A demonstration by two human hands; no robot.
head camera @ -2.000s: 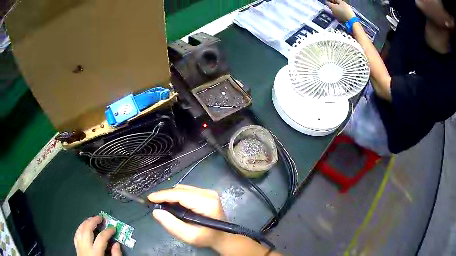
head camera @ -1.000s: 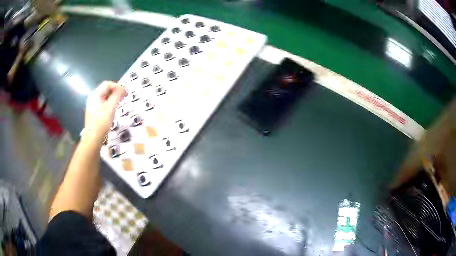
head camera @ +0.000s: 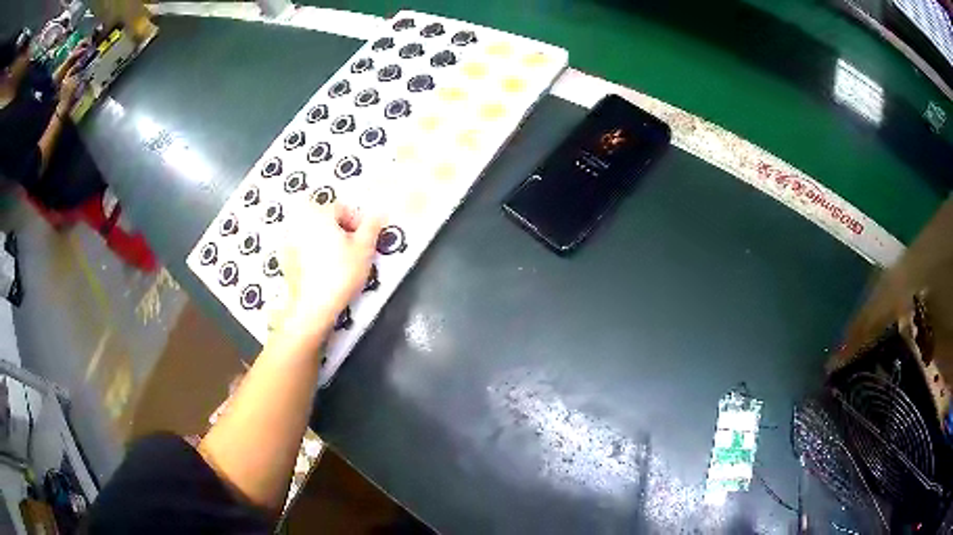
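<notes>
My left hand [head camera: 326,259] is over the lower part of a white foam tray [head camera: 475,141]. Its fingertips are beside a small black ring part with a pale centre [head camera: 390,240]; I cannot tell whether they grip a part. Several rows of the same ring parts sit in the tray, and some pockets show yellow. The hand hides some of the lower pockets. A green and white circuit board [head camera: 736,444] lies on the dark mat at the lower right, with thin dark wires at its side. My right hand is out of the picture.
A black smartphone [head camera: 588,172] lies right of the tray. A black fan with a wire grille [head camera: 888,418] stands at the right edge. A green conveyor belt [head camera: 721,73] runs behind a white strip. Another person [head camera: 42,136] is at the far left.
The view has swung left from the soldering area to the tray. The right hand and iron left view. Over the last second, my left hand moved right and inward over the tray.
</notes>
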